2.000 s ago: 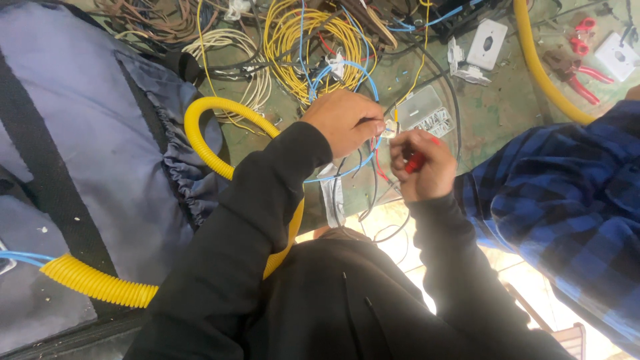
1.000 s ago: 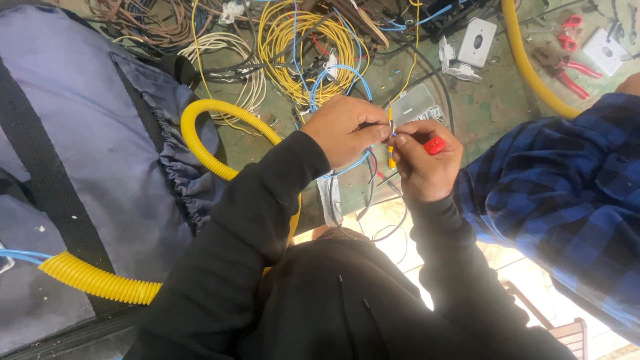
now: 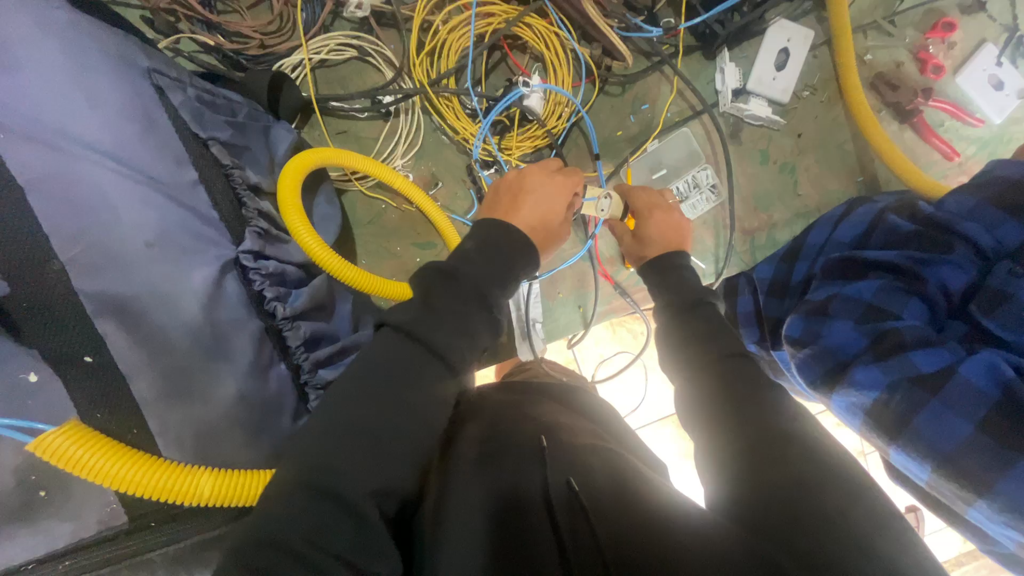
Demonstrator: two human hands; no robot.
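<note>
Between my two hands is a small cream socket module point(image 3: 602, 203) with round holes in its face. My left hand point(image 3: 534, 202) grips its left side, the fingertips partly hidden. My right hand point(image 3: 654, 222) holds its right side, and a thin yellow-orange tool point(image 3: 630, 218), perhaps a screwdriver, lies under those fingers. Blue wires point(image 3: 572, 258) loop around and below the module. A red wire point(image 3: 601, 260) and a grey cable point(image 3: 638, 308) hang beneath it, past the table's edge. Just behind my right hand lies a clear plastic case point(image 3: 670, 160) with small pale parts.
Coiled yellow wire point(image 3: 448, 96) and white cable point(image 3: 364, 60) lie at the back. Yellow corrugated conduit point(image 3: 344, 276) curves beside my left forearm, next to a grey fabric bag point(image 3: 184, 240). White outlet plates point(image 3: 780, 62) and red-handled pliers point(image 3: 920, 116) lie right. A person in a plaid sleeve point(image 3: 904, 304) stands close.
The red-handled tool seen in my right hand earlier no longer shows there. The cream module's holed face now shows between my hands, and the yellow-orange tool lies closer under my right fingers.
</note>
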